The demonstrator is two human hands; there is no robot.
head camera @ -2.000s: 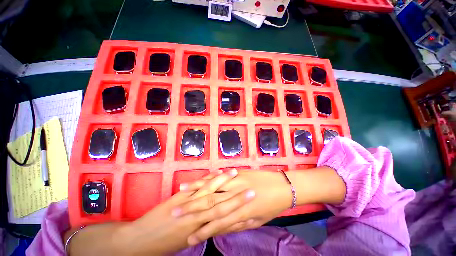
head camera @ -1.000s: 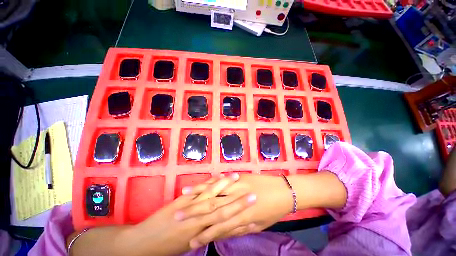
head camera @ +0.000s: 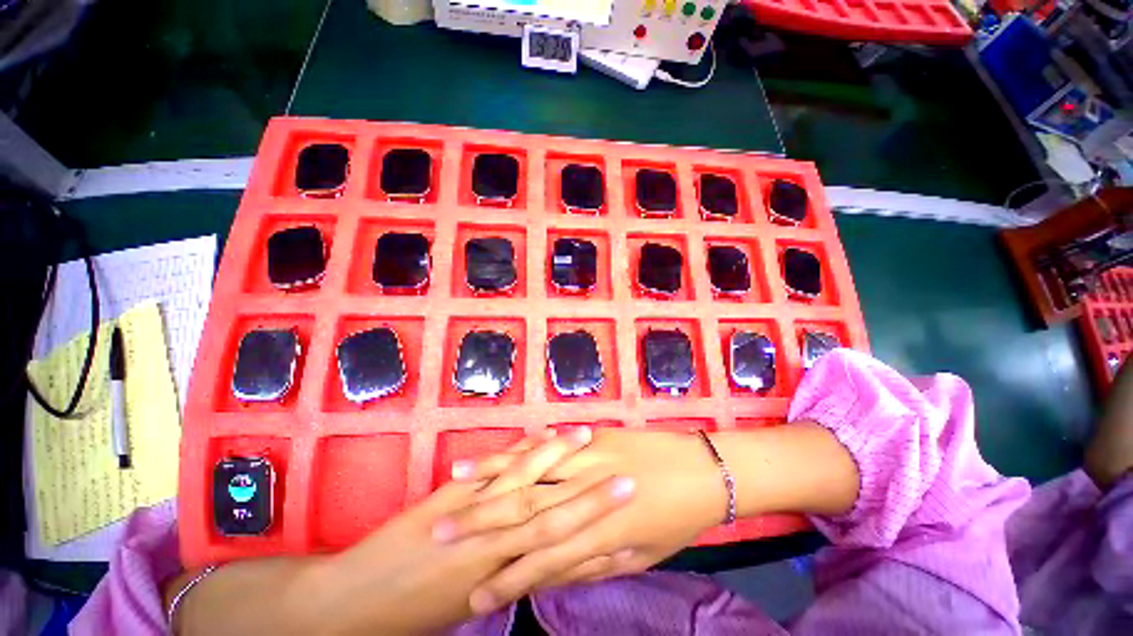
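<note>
A red-orange foam tray [head camera: 416,311] holds dark smartwatches in its three back rows, such as this smartwatch [head camera: 486,362]. A lit smartwatch [head camera: 242,496] with a green round icon sits in the front-left pocket. The pockets just right of it are empty. My left hand [head camera: 429,534] and my right hand [head camera: 621,497] lie clasped over the tray's front row, fingers interlaced, right hand uppermost. No object shows in them. They and my right sleeve hide part of the front row and partly the right-end watch of the row behind.
Yellow note paper [head camera: 93,435] with a pen [head camera: 119,404] lies left of the tray, near a black cable [head camera: 90,336]. Beyond the tray stand a digital timer [head camera: 549,49] and a beige tester [head camera: 621,22]. Another red tray [head camera: 870,15] is at the back; a red-brown fixture [head camera: 1056,255] is at right.
The camera view has shifted, so the tray sits slightly lower in the picture than two seconds ago and more of the tester shows. The hands stay clasped and the watches keep their pockets.
</note>
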